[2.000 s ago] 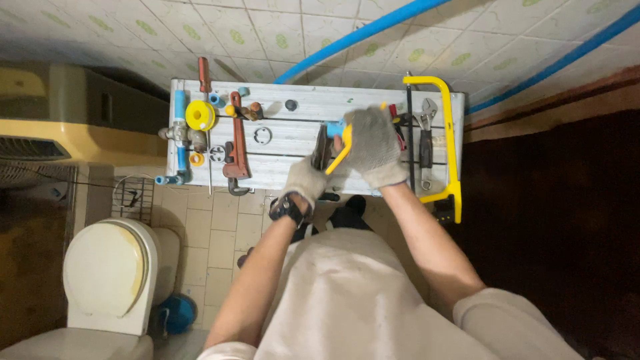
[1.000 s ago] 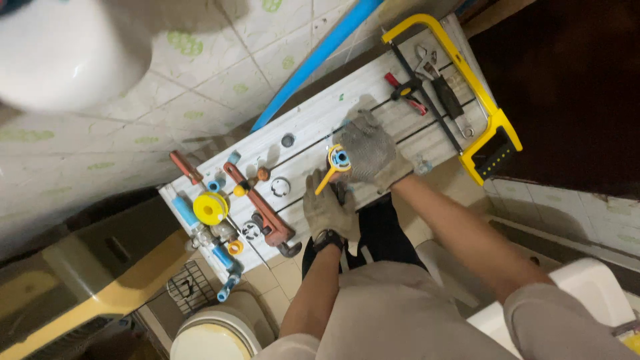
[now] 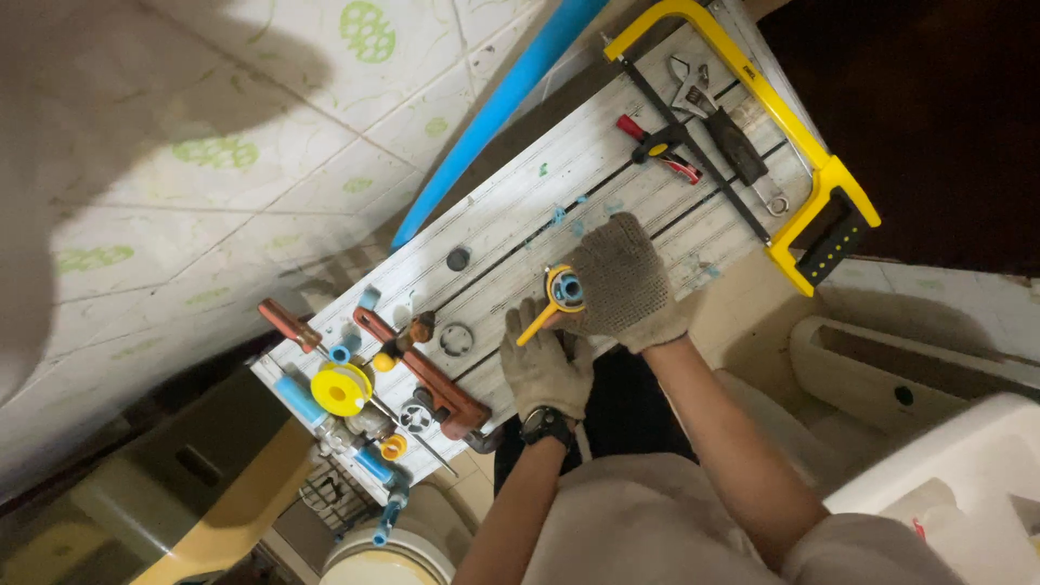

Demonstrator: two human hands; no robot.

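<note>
Both hands wear grey knit gloves. My right hand [image 3: 630,284] is closed around the right side of a fitting with a yellow lever and a blue plastic pipe socket [image 3: 568,287], its round opening facing the camera. My left hand [image 3: 546,361], with a black watch at the wrist, is just below, its fingers by the yellow lever; whether it grips the fitting is hidden. On the white slatted bench [image 3: 496,301], left of the hands, lie a slotted ring [image 3: 457,340], a dark round cap [image 3: 458,258] and a red pipe wrench [image 3: 439,382].
A yellow hacksaw [image 3: 751,81], an adjustable wrench [image 3: 725,138] and a red-and-black tool [image 3: 660,149] lie right. At left are a yellow tape spool [image 3: 341,388], a screwdriver [image 3: 288,323] and blue pipe pieces [image 3: 299,398]. A blue pipe [image 3: 496,122] runs beside the tiled wall.
The view has turned strongly and come closer since the oldest frame. The fitting's opening now faces the camera. A dark tool seen by my left hand in the oldest frame is no longer visible there.
</note>
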